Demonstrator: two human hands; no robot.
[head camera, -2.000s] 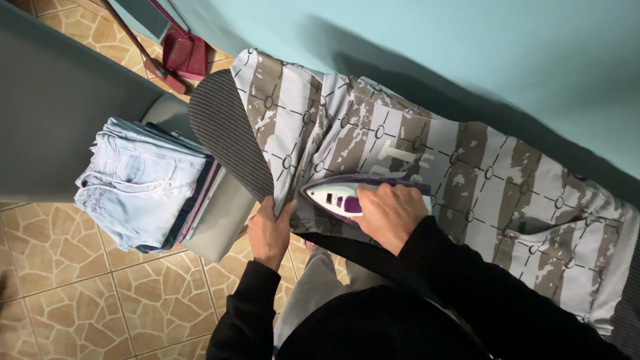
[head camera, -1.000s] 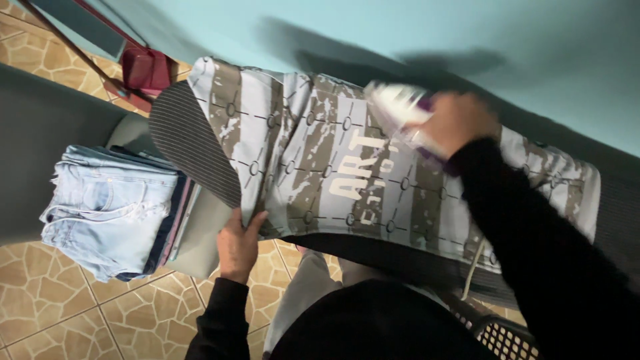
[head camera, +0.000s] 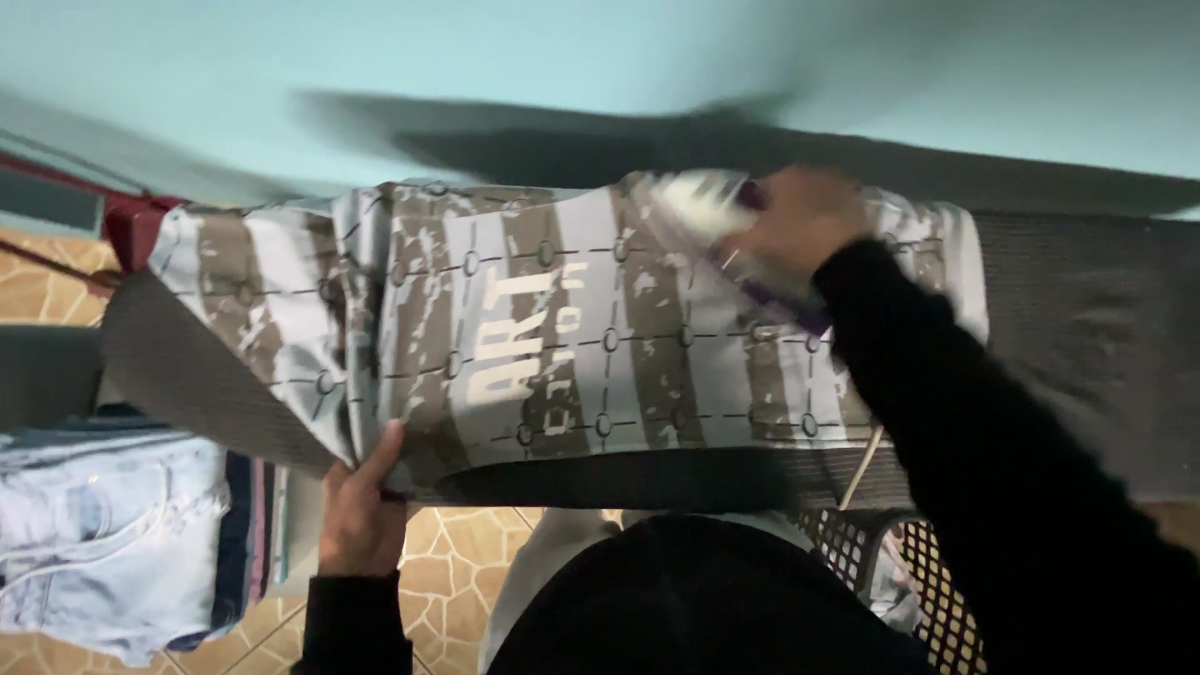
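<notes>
A grey and white patterned garment with large lettering lies along a dark ribbed ironing board. My right hand grips the handle of a white and purple clothes iron, blurred, over the garment's far edge; whether its soleplate touches the cloth cannot be told. At the near edge, left of the lettering, my left hand pinches the cloth between thumb and fingers, beside bunched folds. The fabric right of those folds looks fairly flat.
Folded light-blue jeans top a pile of clothes at the lower left. A pale teal wall runs behind the board. Below it at right stands a perforated basket with cloth inside. A cord hangs near it, and a red dustpan is at far left.
The iron has gone from beside my left hand to the garment's far edge, uncovering the lettering. My left hand still holds the near edge. The view has shifted.
</notes>
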